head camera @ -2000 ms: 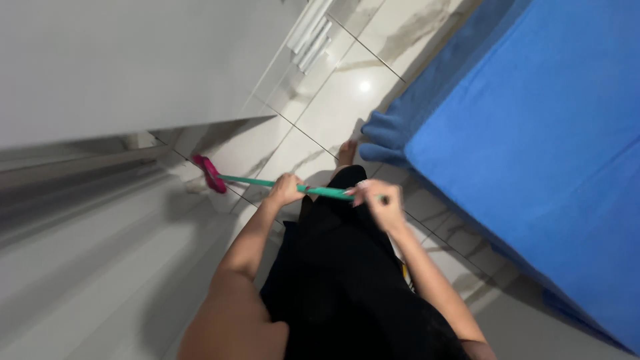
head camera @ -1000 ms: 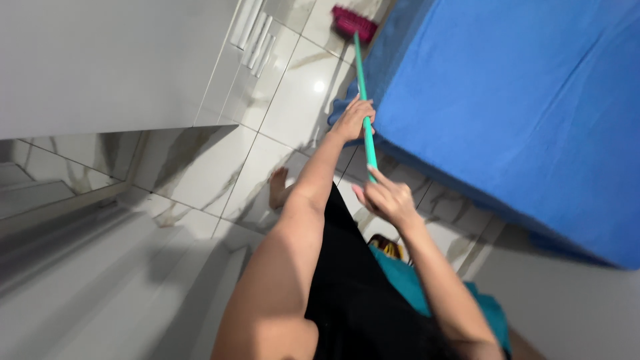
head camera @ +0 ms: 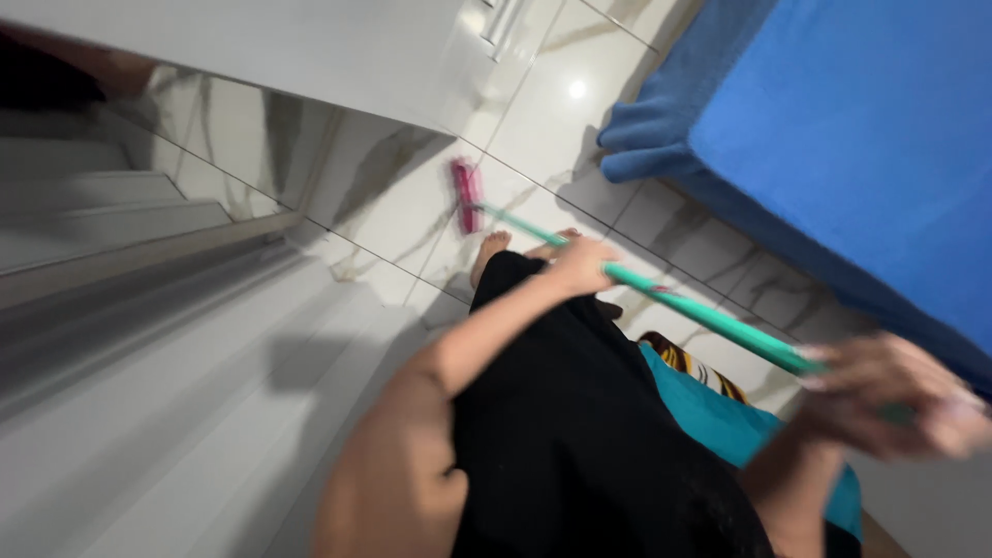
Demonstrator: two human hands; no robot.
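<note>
A long-handled broom with a green pole (head camera: 717,319) slants across the view. Its pink head (head camera: 466,195) rests on or just over the marble-patterned floor tiles, close to my bare feet, and is blurred. My left hand (head camera: 583,265) is wrapped around the middle of the pole. Around the pole's upper end, at the far right, is my right hand (head camera: 891,391), also blurred by motion.
A bed or similar piece with a blue cover (head camera: 852,147) fills the upper right, its cloth bunched at the corner. At the upper left stands a grey cabinet (head camera: 310,54) with metal handles. A mirror-like panel (head camera: 225,132) reflects tiles. Teal cloth (head camera: 709,407) and patterned cloth (head camera: 694,368) lie beside my black clothing.
The broom head has moved from beside the bed, at the top, back toward my feet and the cabinet's corner. My right hand has swung out to the right; both hands stay on the pole.
</note>
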